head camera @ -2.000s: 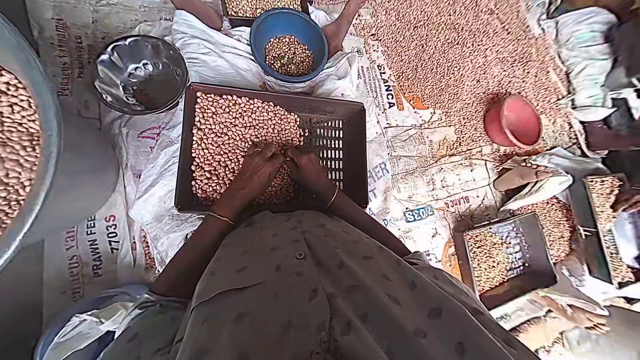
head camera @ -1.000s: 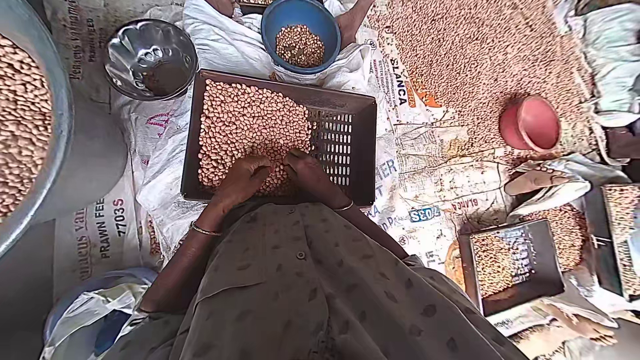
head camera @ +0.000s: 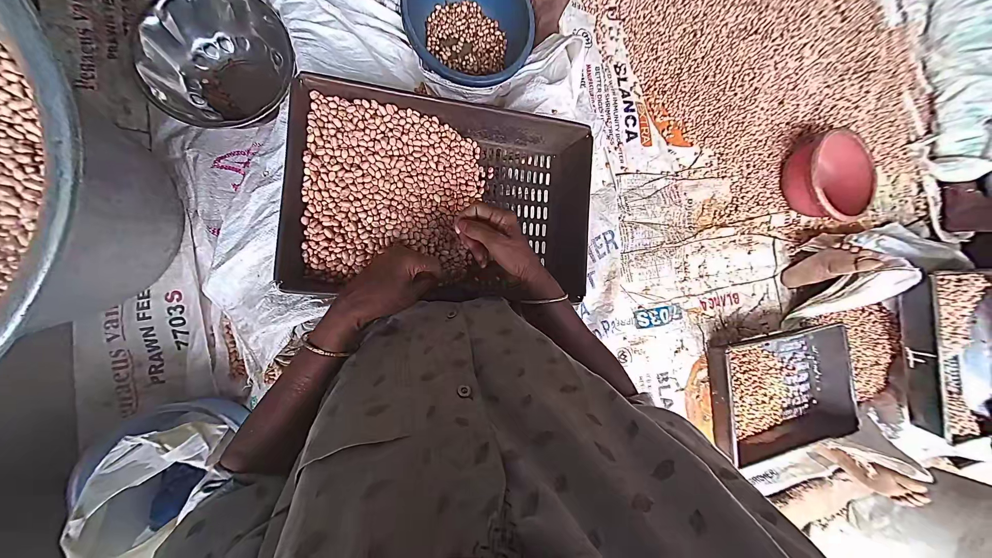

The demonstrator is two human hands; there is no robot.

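A black slotted tray [head camera: 577, 209] lies before me, its left and middle part covered with shelled nuts or beans [head camera: 380, 167]; bare slots show at its right. My left hand [head camera: 395, 283] rests at the near edge of the heap, fingers curled down, and whether it holds a nut is hidden. To its right, my right hand [head camera: 496, 240] is raised over the nuts with thumb and fingertips together; what is between them is too small to tell. Beyond the tray stand a shiny metal bowl [head camera: 225, 66] at the left and a blue bowl [head camera: 527, 39] part filled with nuts.
A large metal basin [head camera: 66, 155] of nuts stands at the left, above a plastic-lined tub [head camera: 147, 480]. Nuts cover the ground sheet at the upper right around a red bucket [head camera: 829, 174]. Another person's foot [head camera: 880, 473] is near a second tray [head camera: 794, 395] at the right.
My hands have stayed over the near part of the tray. The right hand's fingers have risen a little from the nuts and turned toward the left.
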